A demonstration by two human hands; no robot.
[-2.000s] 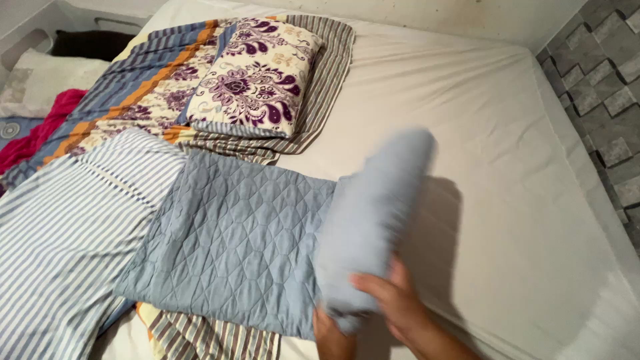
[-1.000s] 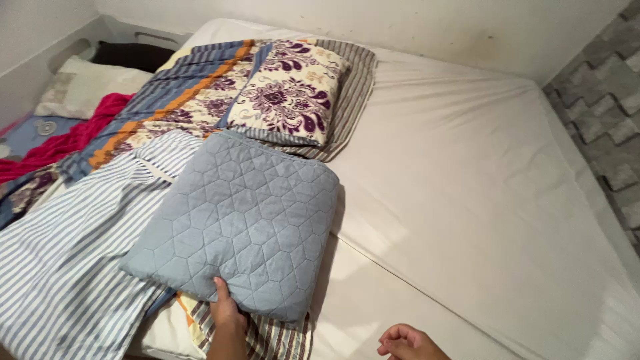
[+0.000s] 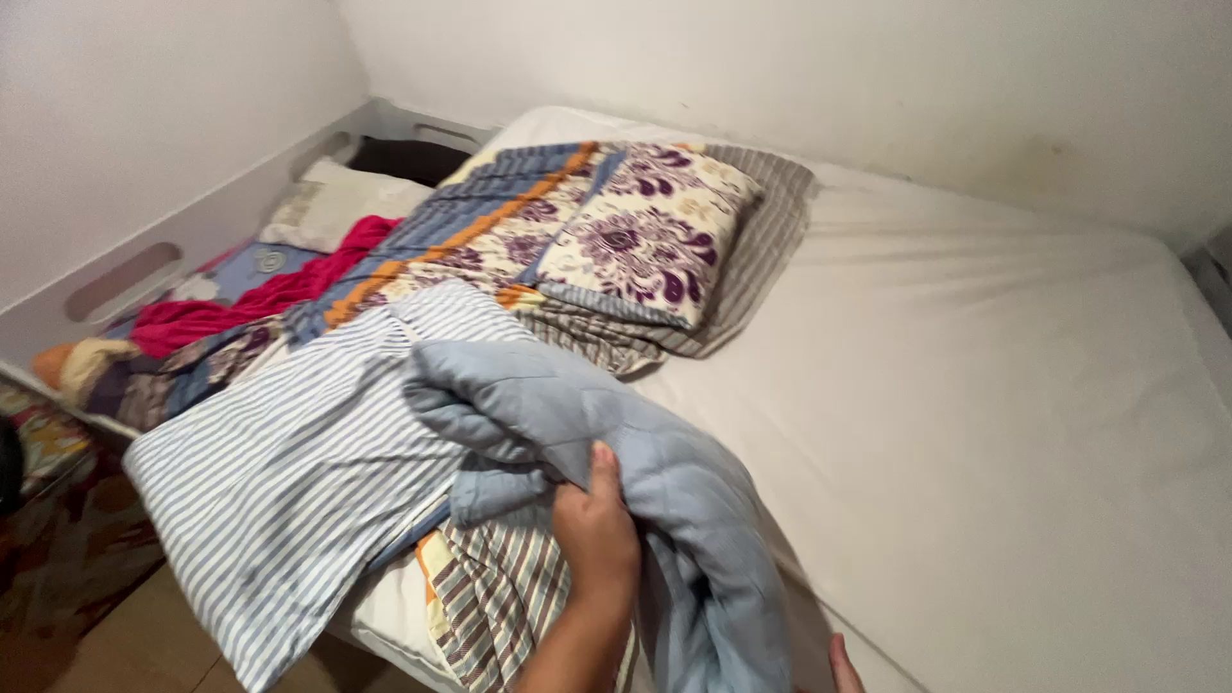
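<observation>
My left hand point(image 3: 599, 529) grips the folded blue-grey quilt point(image 3: 626, 423) with the thumb on top, and the quilt droops to both sides of it above the bed. Only a fingertip or so of my right hand point(image 3: 843, 664) shows at the bottom edge, beside the quilt's lower end; the rest is out of frame or hidden. Left of the quilt lies a blue-and-white striped cloth point(image 3: 308, 472), hanging over the bed's near edge. Beyond it, a folded cream-and-purple patterned cloth point(image 3: 645, 231) rests on a spread patterned blanket point(image 3: 481, 231).
The mattress has a white sheet point(image 3: 982, 414) and meets a wall point(image 3: 818, 87) at the back. At left, a lower bed with a pale side rail point(image 3: 212, 221) holds a light pillow point(image 3: 337, 207), a dark pillow point(image 3: 409, 159) and a crimson cloth point(image 3: 260, 298). Tiled floor point(image 3: 164, 626) shows below.
The folded quilt lay flat on the bed a second ago; now it is lifted and bent over in my left hand. My right hand has moved mostly out of view. The view has shifted.
</observation>
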